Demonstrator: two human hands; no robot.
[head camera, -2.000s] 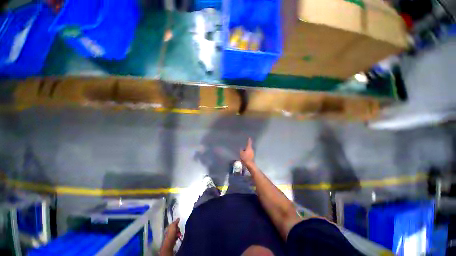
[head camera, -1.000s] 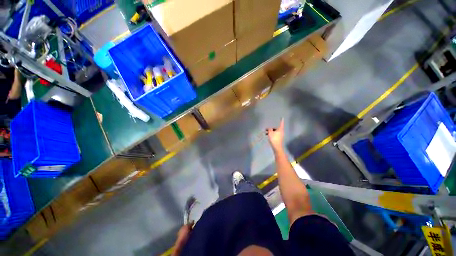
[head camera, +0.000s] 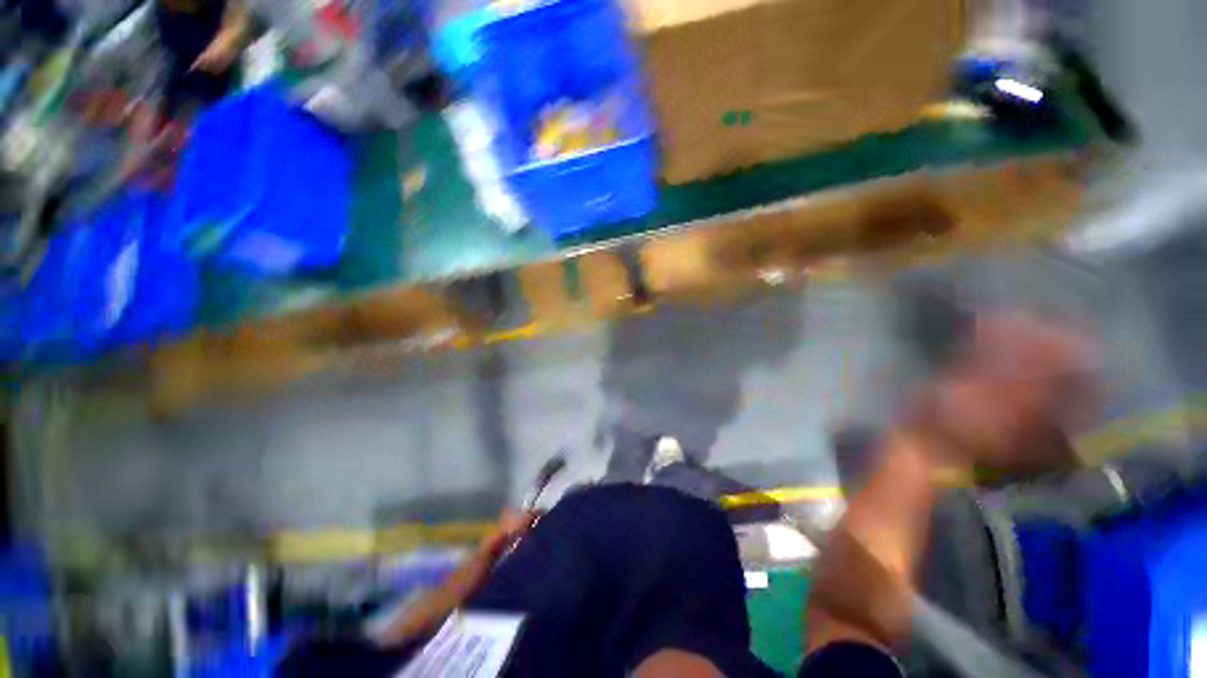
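My left hand is low in the view, left of my dark clothing. It holds a small, thin dark object that sticks up past the fingers; what it is cannot be made out. My right hand is raised on the right side, over the floor and the yellow line. It is strongly blurred, so its fingers cannot be told apart and nothing can be made out in it. One shoe shows below me on the grey floor.
A green-topped bench crosses the top with a blue bin holding yellowish items, a large carton and more blue bins. Cartons lie under it. Blue bins stand at lower right. A person's arm shows at upper left. A white card hangs at my front.
The view has turned, so the bench lies flatter across the top. My right hand has moved right and nearer the camera. My left hand and its dark object show more fully.
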